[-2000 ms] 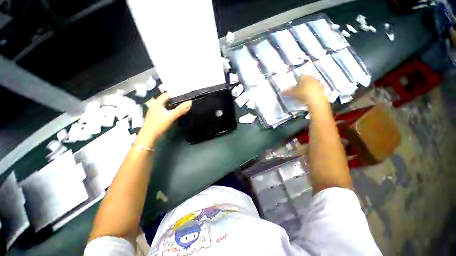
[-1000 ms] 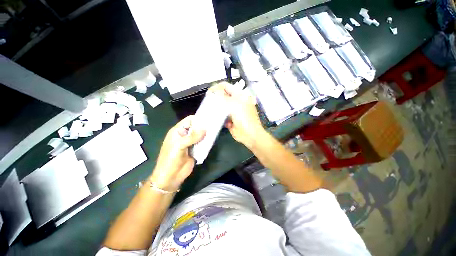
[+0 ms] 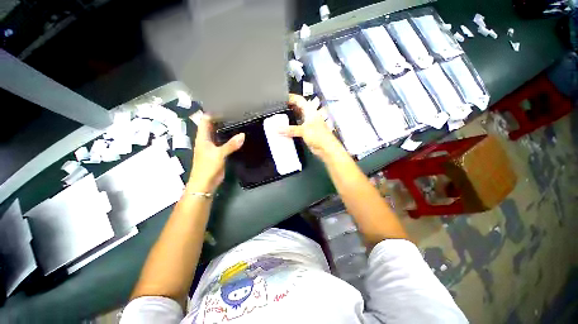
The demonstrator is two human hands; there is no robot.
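An open black box (image 3: pixel 253 155) lies in front of me on the bench, its large pale lid flap (image 3: pixel 237 57) standing up behind it, greyish and blurred. A slim white wrapped product (image 3: pixel 282 144) lies on the box's right part. My left hand (image 3: pixel 212 149) is at the box's left rear edge, thumb over the box and fingers at the base of the flap. My right hand (image 3: pixel 310 130) is at the right rear corner, its thumb touching the white product. The fingers of both hands are partly hidden.
A clear blister tray (image 3: pixel 355 155) of white wrapped products is at the right. White slips (image 3: pixel 149 131) and overlapping white sheets (image 3: pixel 136 183) are at the left. Paper scraps (image 3: pixel 483 26) lie at the back right. A red stool (image 3: pixel 421 183) with a brown carton (image 3: pixel 485 174) stands on the floor.
The white product has moved from between my hands onto the black box. My hands have moved apart to the box's sides. The lid flap has turned from bright white to grey.
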